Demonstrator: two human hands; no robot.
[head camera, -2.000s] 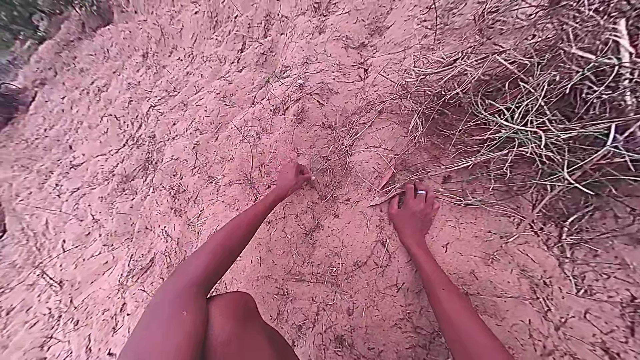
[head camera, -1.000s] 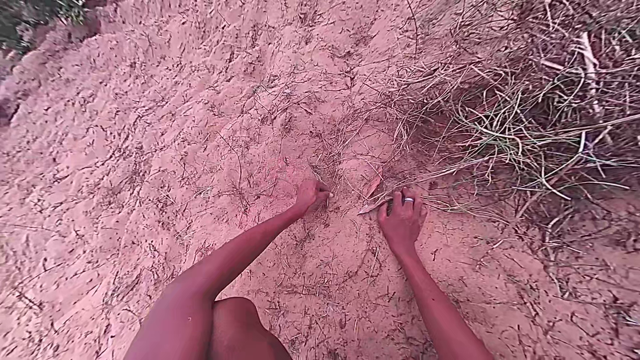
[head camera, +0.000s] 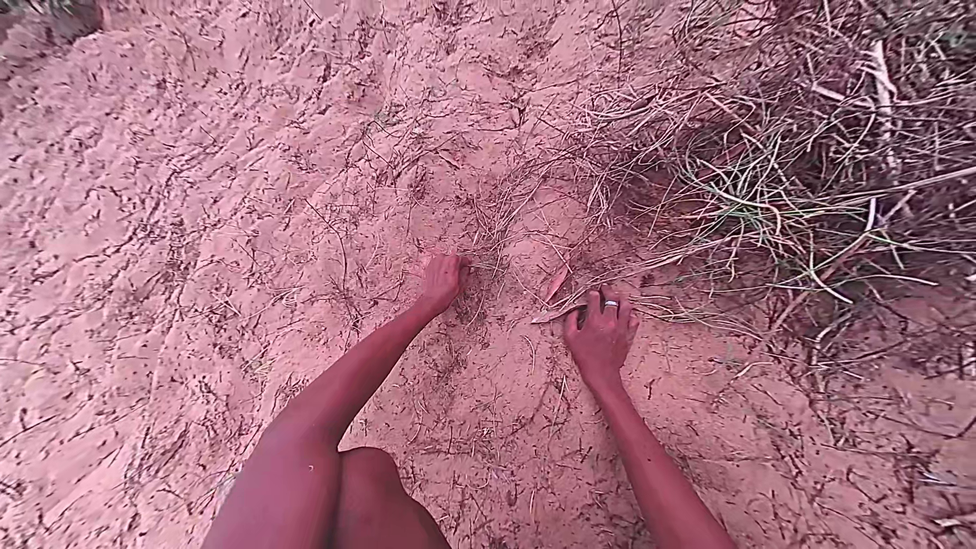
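My left hand is low over the sandy ground, its fingers curled beside thin dry grass stems; whether it pinches any of them cannot be made out. To its right, my right hand, with a ring on one finger, rests at a pale, pointed blade-like piece lying on the sand. Its fingers touch or cover the far end of that piece, and the grip is hidden. A reddish dry leaf or chip lies just above the pale piece, between the two hands.
A tangled clump of dry and green grass with woody twigs fills the upper right. Pinkish sand strewn with short plant litter spreads to the left. Dark vegetation shows at the top left corner. My bare knee is at the bottom.
My left hand's fingers held a small pale bit two seconds ago; it no longer shows. My right hand stays beside the pale pointed piece.
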